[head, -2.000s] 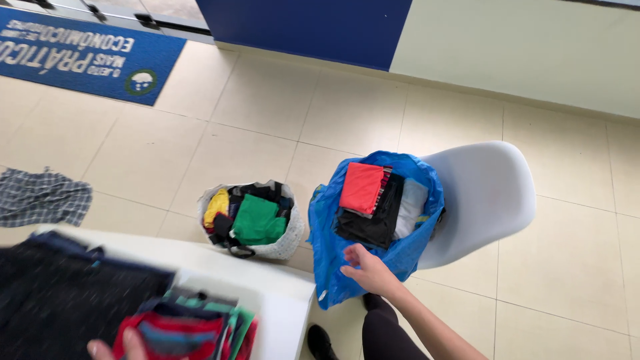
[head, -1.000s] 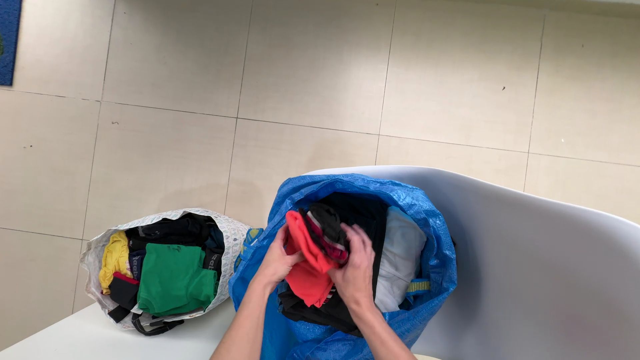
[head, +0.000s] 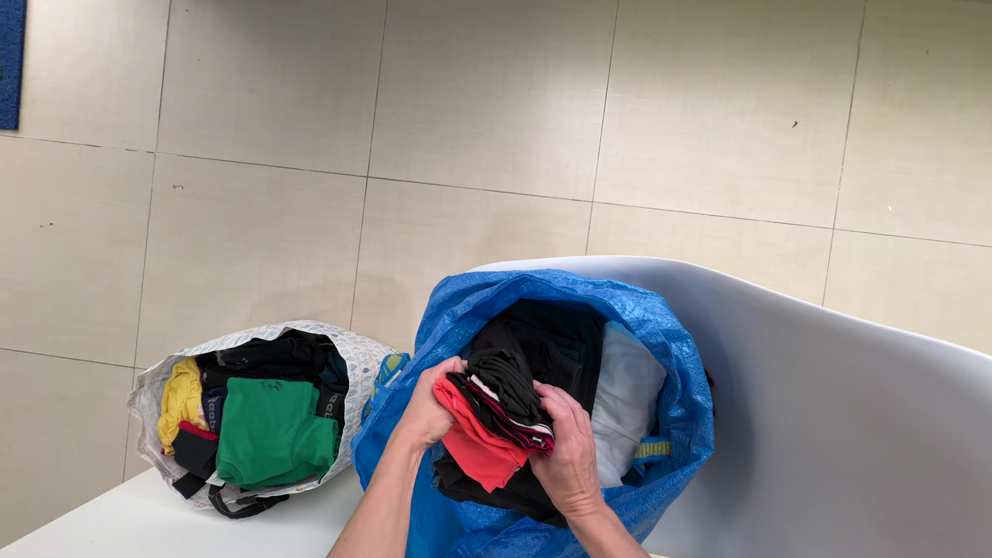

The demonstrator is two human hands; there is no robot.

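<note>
Over the mouth of a blue woven plastic bag [head: 682, 349], my left hand [head: 428, 407] and my right hand [head: 567, 449] grip a bundle of folded clothes [head: 484, 453] from either side. The bundle has red cloth below and dark, white-edged and maroon layers above. Inside the bag lie black clothes [head: 558, 341] and, at the right, a folded pale grey-blue garment [head: 624, 395]. To the left stands a white patterned bag [head: 356, 356] holding a green garment [head: 275, 434], a yellow one [head: 182, 403] and dark ones.
A white chair [head: 821, 434] bears the blue bag and curves away to the right. The edge of a white table [head: 116, 523] shows at the lower left. Light floor tiles [head: 480, 101] stretch beyond, with a corner of a blue mat [head: 9, 66] at the far left.
Two seconds ago my left hand was at clothes on the table, and the red folded garment lay in the blue bag. Both hands now hold the bundle. The view has come closer to the bags.
</note>
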